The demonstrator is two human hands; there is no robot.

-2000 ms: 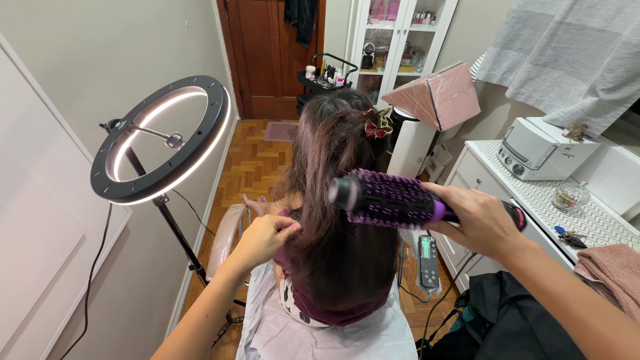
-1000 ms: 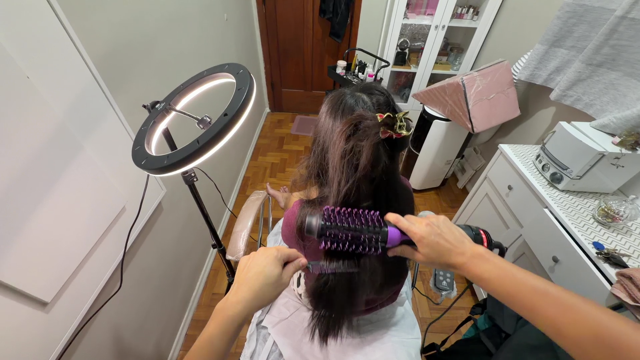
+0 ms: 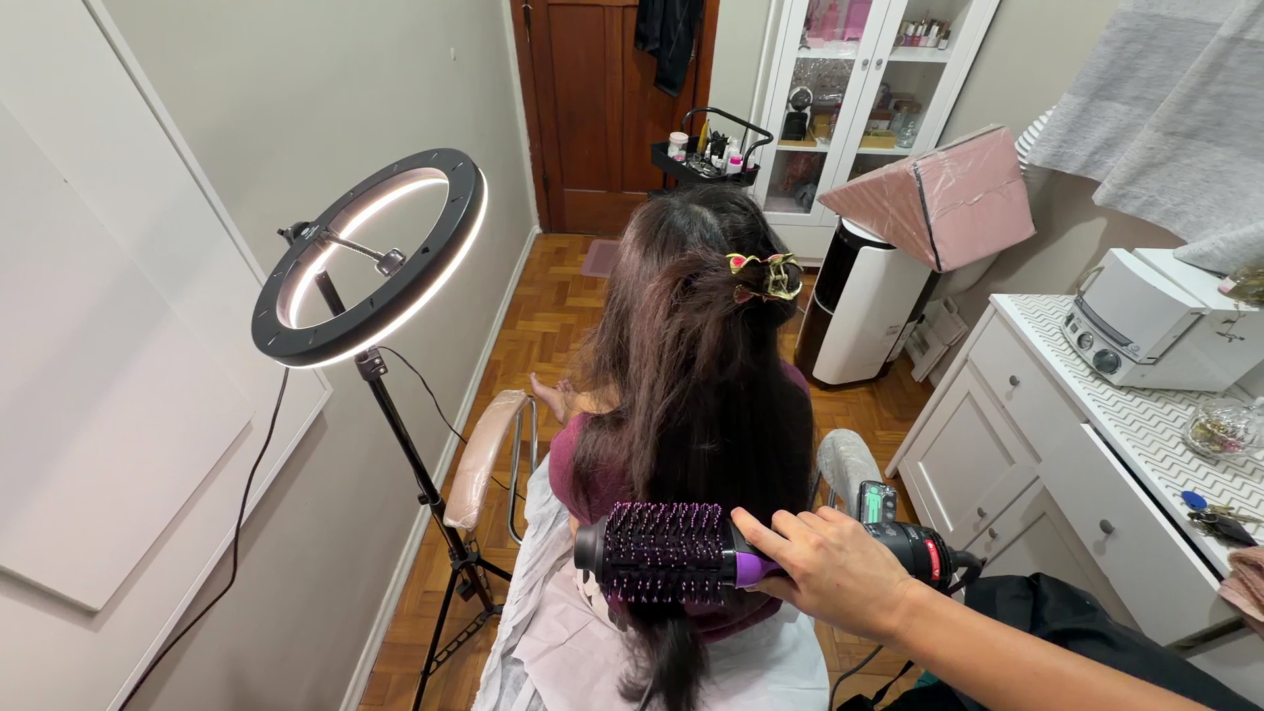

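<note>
My right hand (image 3: 825, 568) grips the handle of a black and purple hot air brush (image 3: 667, 551), held level across the lower back of a seated person. The bristled barrel lies over the ends of the person's long dark hair (image 3: 706, 415), and a lock hangs below it. A colourful claw clip (image 3: 765, 276) holds some hair at the back of the head. My left hand is out of view. The person, in a maroon top (image 3: 573, 464), sits on a chair with a white cloth (image 3: 523, 612) over it.
A lit ring light (image 3: 370, 257) on a black tripod stands left, by the wall. Chair armrests (image 3: 484, 459) flank the person. At right are a white cabinet (image 3: 1022, 395) with a small white appliance (image 3: 1145, 316), a dark bag (image 3: 1076, 632) and the brush's cord.
My left hand, which was at the hair on the left, has gone out of view. The brush in my right hand has moved down to the hair ends.
</note>
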